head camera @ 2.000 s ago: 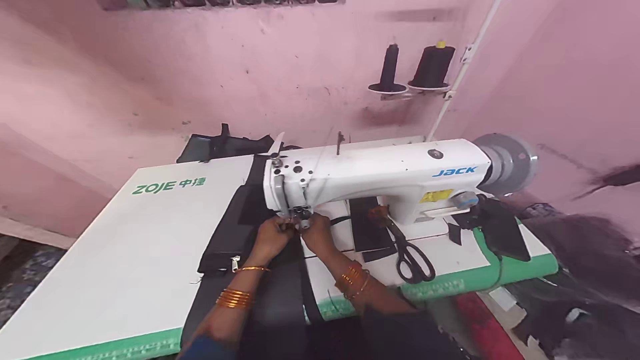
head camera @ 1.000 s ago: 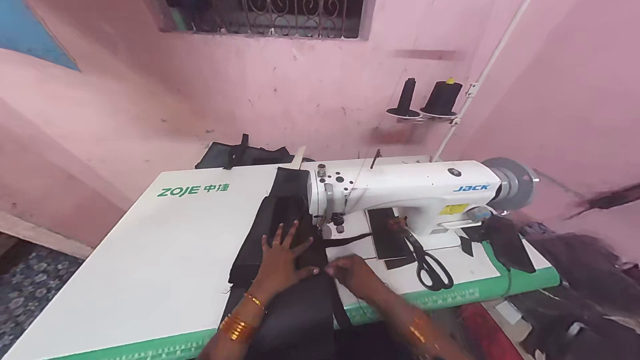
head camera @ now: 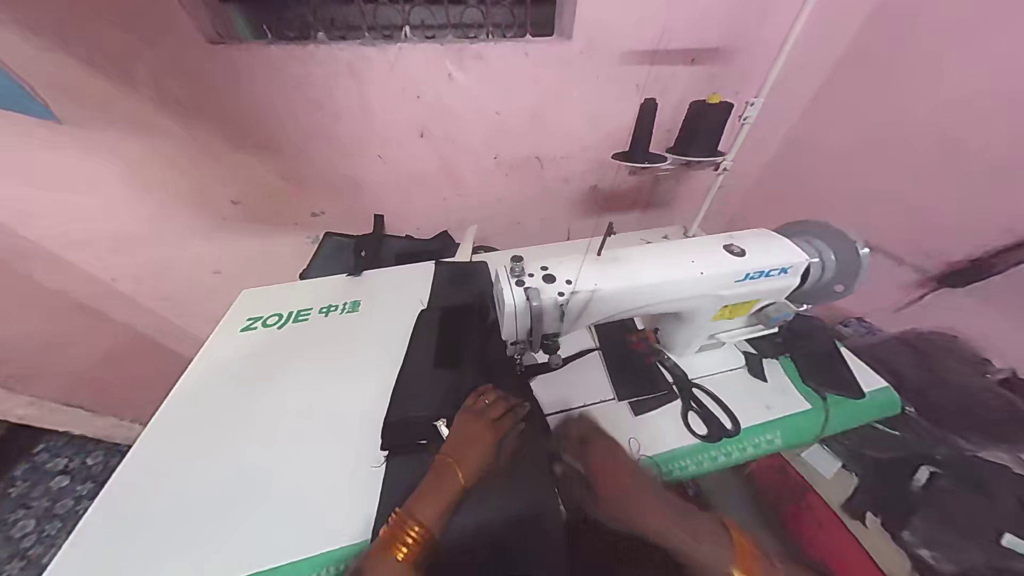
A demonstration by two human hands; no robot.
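Note:
Black fabric (head camera: 472, 472) with a zipper pull (head camera: 442, 428) lies on the white table, left of and partly below the needle area of a white Jack sewing machine (head camera: 648, 280). My left hand (head camera: 486, 428) rests on this fabric, palm down, its fingers close together and pointing towards the presser foot (head camera: 520, 358). Blurred by motion, my right hand (head camera: 588, 460) is at the fabric's right edge; whether it pinches the edge cannot be told. A narrow black strip (head camera: 564, 362) runs out to the right of the needle area.
Black-handled scissors (head camera: 708, 410) lie under the machine arm beside black fabric pieces (head camera: 628, 364). Thread cones (head camera: 700, 128) stand on holders by the pink wall. A black item (head camera: 376, 250) sits at the table's back edge. Dark cloth (head camera: 944, 464) is heaped at right.
Both hands were together at the needle area two seconds ago; they have since come back towards me. My left hand's fingers, spread one second ago, are closer together. My right hand has moved lower along the fabric edge.

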